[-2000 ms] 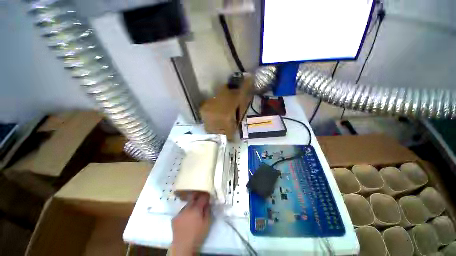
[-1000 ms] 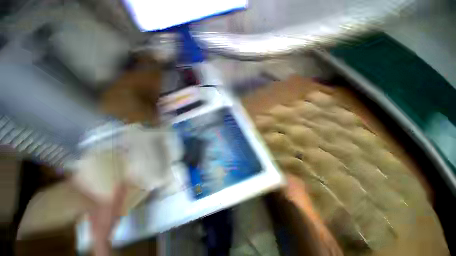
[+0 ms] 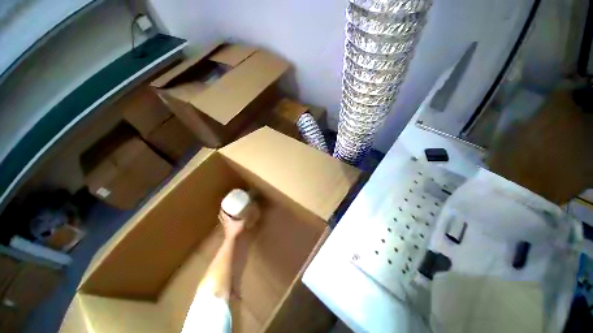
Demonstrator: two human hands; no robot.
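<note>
My left hand (image 3: 232,226) reaches down into the large open carton (image 3: 146,250) and is closed around a paper tube canister (image 3: 235,203). The canister's pale closed end faces up. It is near the carton's far corner; whether it touches the bottom cannot be told. Another cream tube (image 3: 487,302) lies at the picture's lower edge on the white work holder (image 3: 484,218) on the machine table, partly cut off. My right hand is not in view.
The white worktable (image 3: 351,273) with rows of holes stands right of the carton. A silver ribbed duct (image 3: 374,78) hangs behind. Carton flaps (image 3: 292,169) stick out at the rim. More open cartons (image 3: 237,84) and a green-topped bench (image 3: 84,94) are at back left.
The view has swung left from the machine and the tube-filled carton to the open carton. My left hand has moved off the table into this carton with a tube. My right hand has left view.
</note>
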